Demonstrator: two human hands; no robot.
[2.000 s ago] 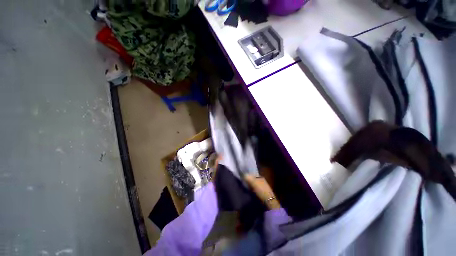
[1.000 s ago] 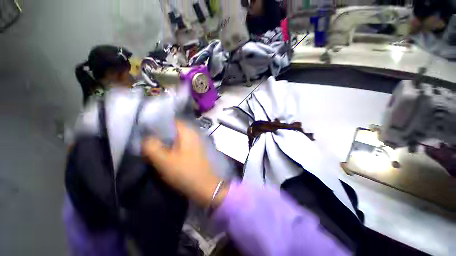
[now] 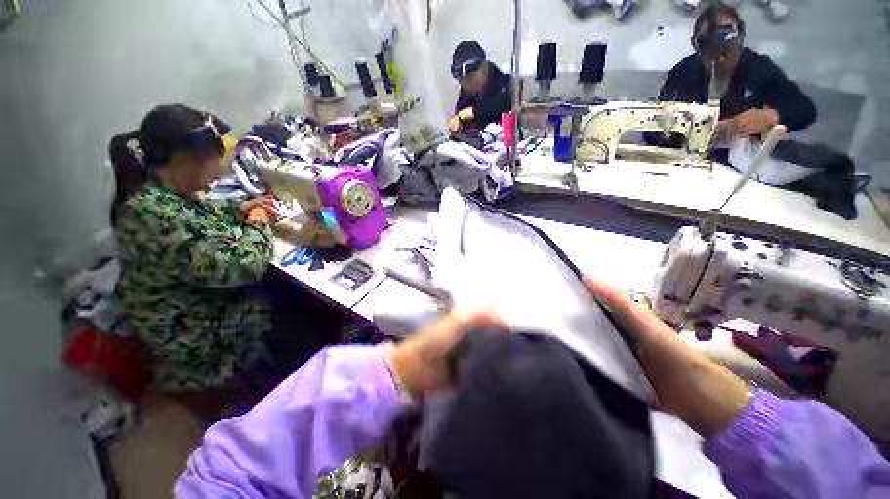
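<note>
A bundle of pale grey-white panels with black edges [image 3: 507, 270] is held up over the white machine table, in front of me. Its near end is a wide black part [image 3: 542, 419], blurred. My left hand [image 3: 449, 349] grips the bundle's left side, its fingers partly hidden by the black cloth. My right hand [image 3: 656, 351] lies along the bundle's right edge, fingers pointing away; whether it grips the cloth is not clear. The tied bundle with the brown strip is not visible.
A white sewing machine [image 3: 781, 283] stands at the right. A purple-ended machine [image 3: 356, 207], blue scissors [image 3: 301, 257] and a bobbin tray [image 3: 351, 274] are at the left. A person in camouflage [image 3: 195, 263] sits left; two people sit across. Black thread cones [image 3: 592, 62] stand behind.
The view has lifted and steadied. The loose panels moved from the left to the middle, above the table. Both hands are now at the bundle's sides.
</note>
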